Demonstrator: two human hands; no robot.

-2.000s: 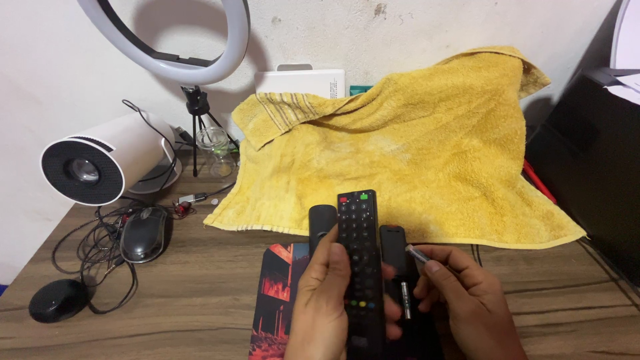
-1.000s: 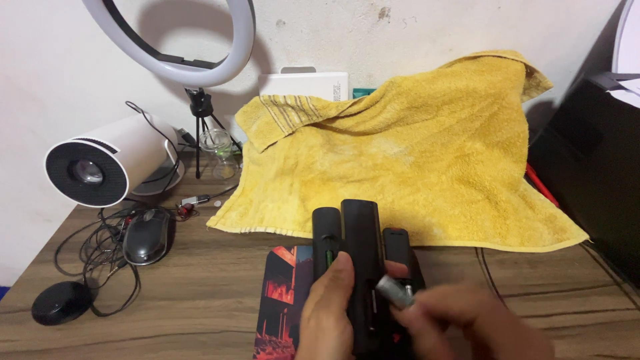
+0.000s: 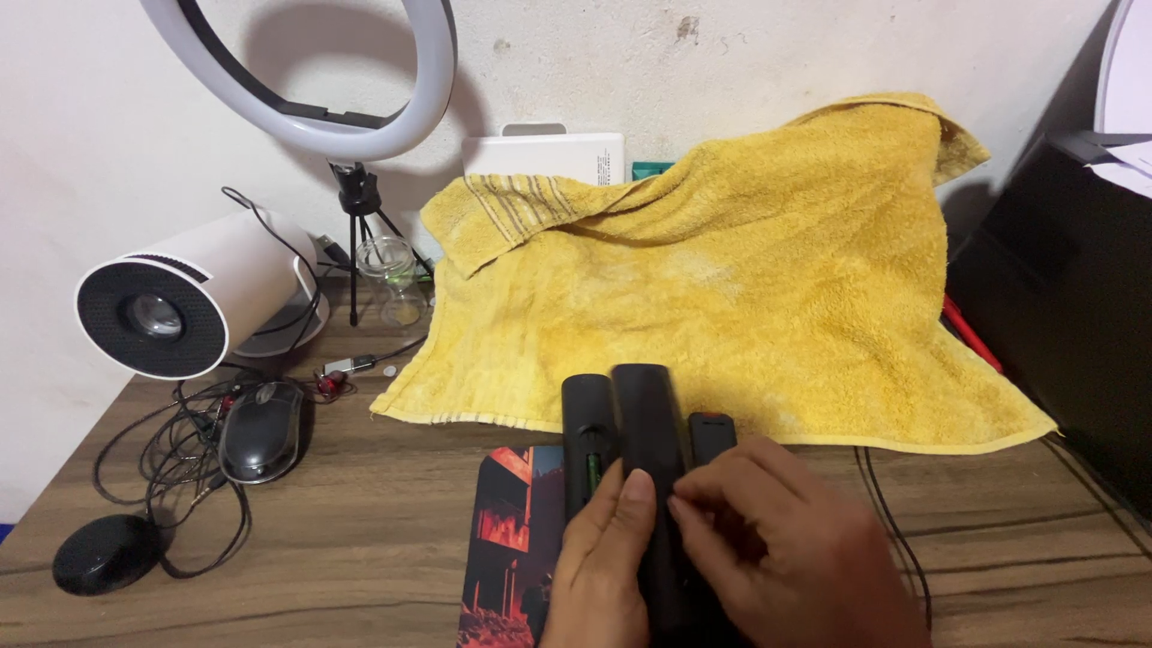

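Note:
My left hand (image 3: 603, 567) grips a black remote control (image 3: 644, 423), whose back faces up and whose buttons are out of sight. The fingertips of my right hand (image 3: 783, 531) are pinched together at the remote's right edge; whether a battery is between them cannot be seen. A second black remote (image 3: 585, 400) lies just left of the held one, a green battery (image 3: 593, 472) showing in its back. Another small black remote (image 3: 712, 434) is partly hidden behind my right hand. Beneath them is a printed mouse pad (image 3: 508, 549).
A yellow towel (image 3: 702, 306) drapes over things at the back. On the left are a white projector (image 3: 153, 315), a computer mouse (image 3: 261, 432), tangled cables and a round black device (image 3: 106, 553). A ring light (image 3: 360, 135) on a tripod stands behind, near a glass hourglass (image 3: 396, 279).
The held remote showed its buttons two seconds ago and now lies back up. My right hand, which held a silver battery away from it, has come against its right edge.

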